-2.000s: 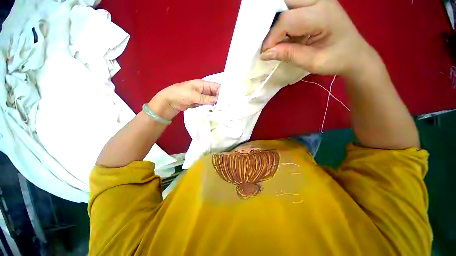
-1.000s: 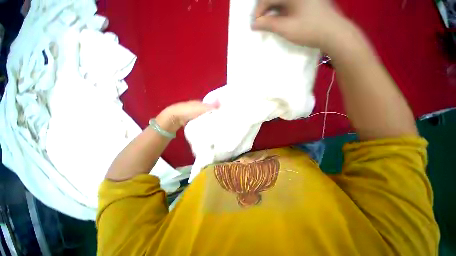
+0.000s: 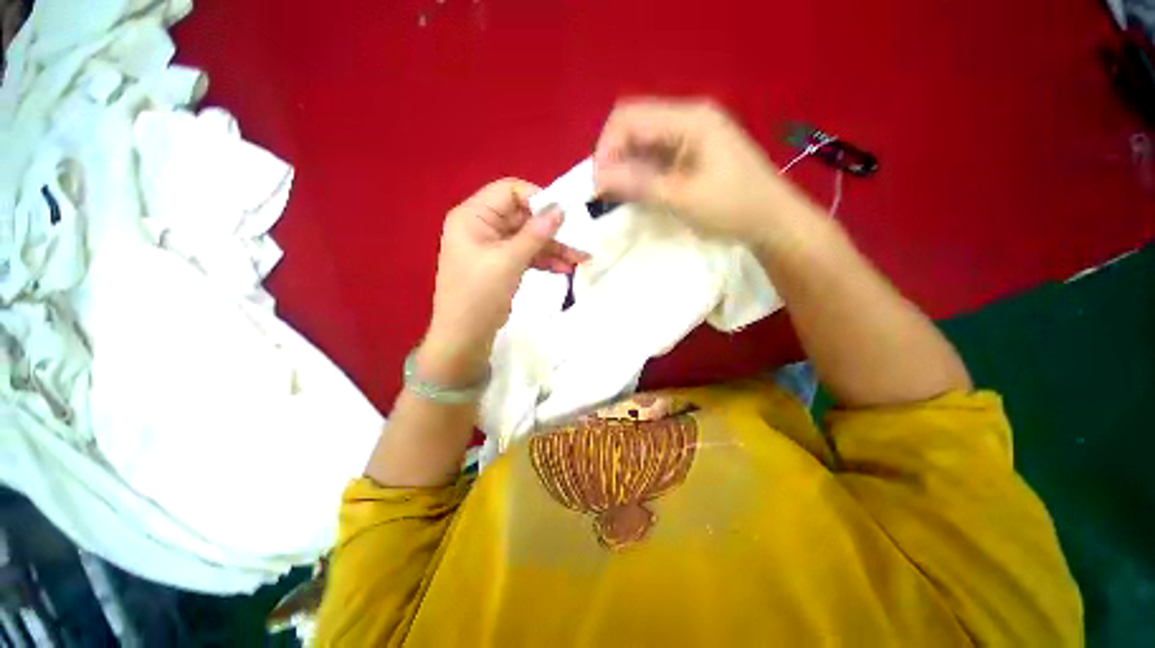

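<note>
A white garment [image 3: 633,298] lies bunched at the near edge of the red table, its upper end raised between my hands. My left hand [image 3: 497,253] pinches the white edge between thumb and fingers. My right hand [image 3: 678,165] is blurred at the garment's upper right, fingers bent close to a small dark label [image 3: 600,206]; whether it grips the cloth or a needle cannot be told. A second narrow dark piece shows below my left fingertips. Black thread snips [image 3: 846,155] lie on the red cloth to the right, with white thread beside them.
A large heap of white garments [image 3: 190,342] covers the left side and hangs over the near edge. The red table cloth [image 3: 418,76] spreads beyond my hands. Dark items [image 3: 1127,76] stand at the far right edge. Green floor shows at the lower right.
My right hand has come down and inward towards my left hand. My left hand has moved up and turned, now pinching the edge. The dark labels and the snips have come into clear view.
</note>
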